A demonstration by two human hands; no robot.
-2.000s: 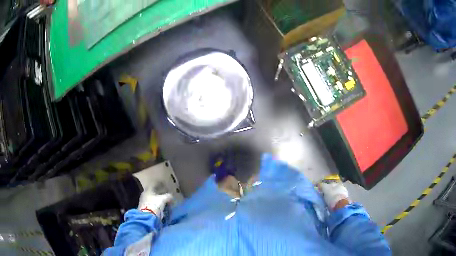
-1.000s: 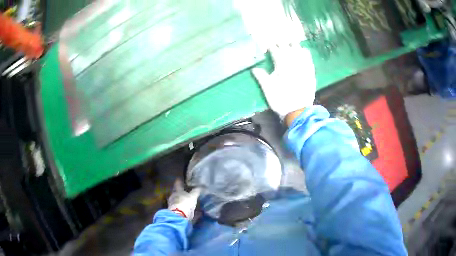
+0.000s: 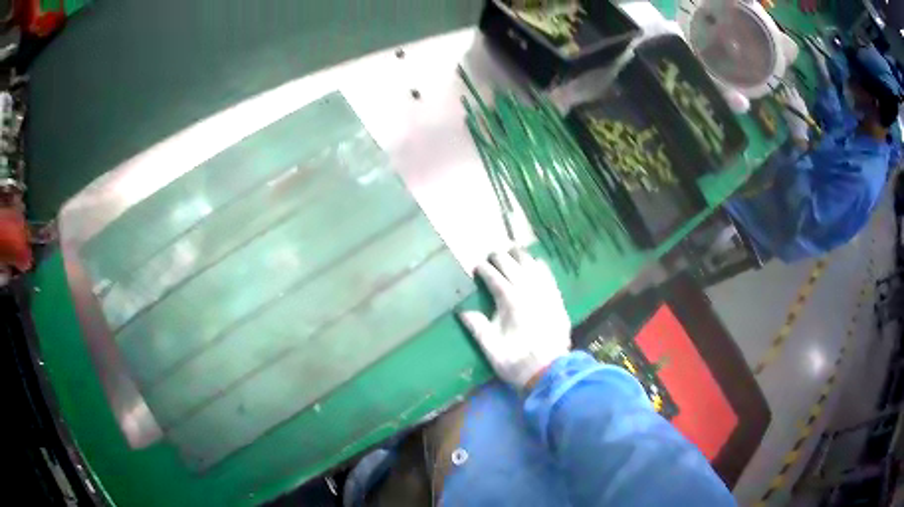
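Note:
My right hand (image 3: 520, 315), in a white glove, lies palm down with fingers spread at the front edge of the green bench, over the corner of the metal plate. It holds nothing that I can see. A loose pile of thin green strips (image 3: 545, 178) lies just beyond its fingertips. The grey-green grooved pad (image 3: 278, 282) lies to the left of the hand, on the silvery metal plate (image 3: 421, 139). My left hand is not in view.
Black scrap bins (image 3: 634, 213) with yellow-green pieces stand behind and right of the strips. A round white fan (image 3: 734, 45) is beyond them. Another person in blue (image 3: 828, 188) works at the far right. Below the bench, a populated circuit board (image 3: 620, 361) lies by a red sheet (image 3: 684, 371).
The view has swung from the floor and round stool up to the bench. My right hand has risen from beside my body onto the bench edge. My left hand has left the picture.

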